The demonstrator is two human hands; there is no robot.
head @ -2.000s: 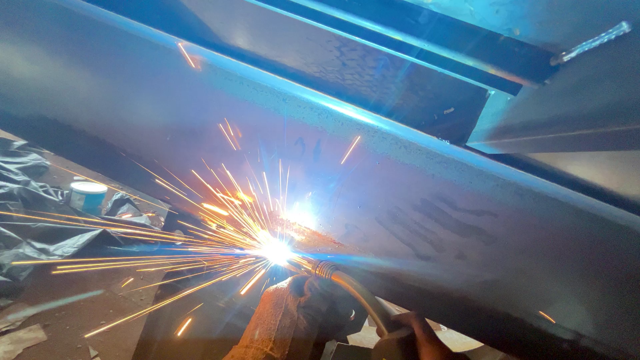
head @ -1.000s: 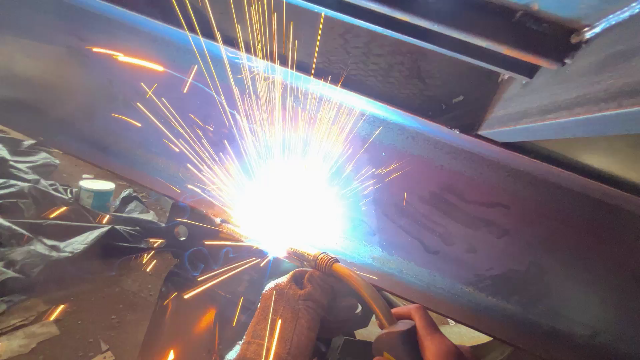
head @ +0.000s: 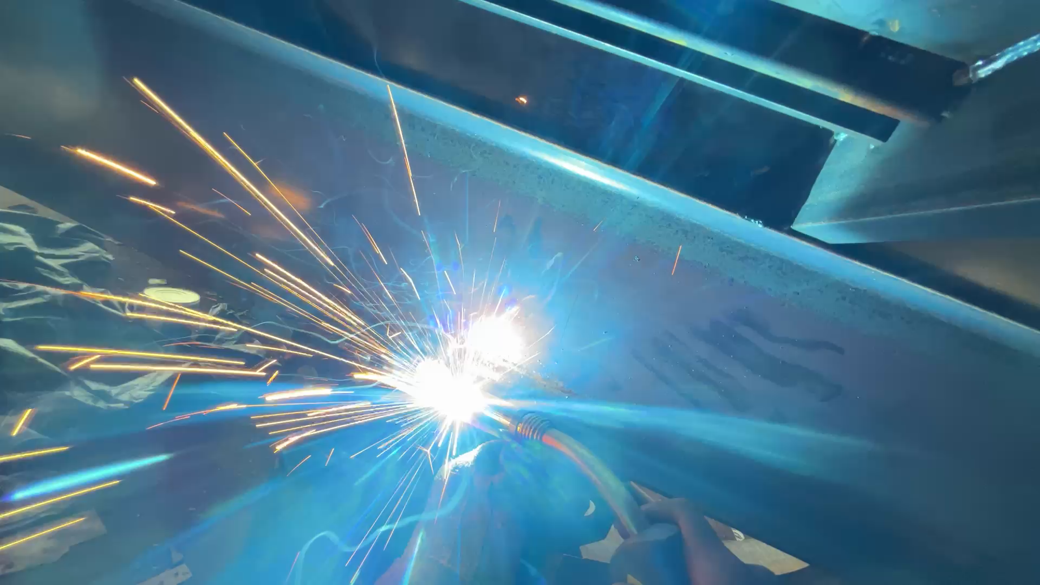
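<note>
A bright welding arc [head: 452, 390] burns at the lower part of a large steel beam [head: 617, 325], throwing sparks mostly to the left. Just right of the glare is the nozzle end of a MIG welding torch [head: 585, 459], whose curved neck runs down to its handle. My right hand [head: 691, 528], at the bottom, is closed around that handle. My left hand [head: 471, 504], in a work glove, lies just below the arc, close under the torch neck; glare and blue haze hide its fingers, so whether it grips anything does not show.
Steel bars [head: 731, 65] and a welded plate [head: 910, 187] stand beyond the beam's upper edge. Crumpled plastic sheeting [head: 49, 325] and a can with a pale lid [head: 171, 294] lie at the left. Sparks cross the left side.
The large white glare of one second ago has shrunk, and the sparks that rose upward now fly mostly left. The torch remains in my right hand.
</note>
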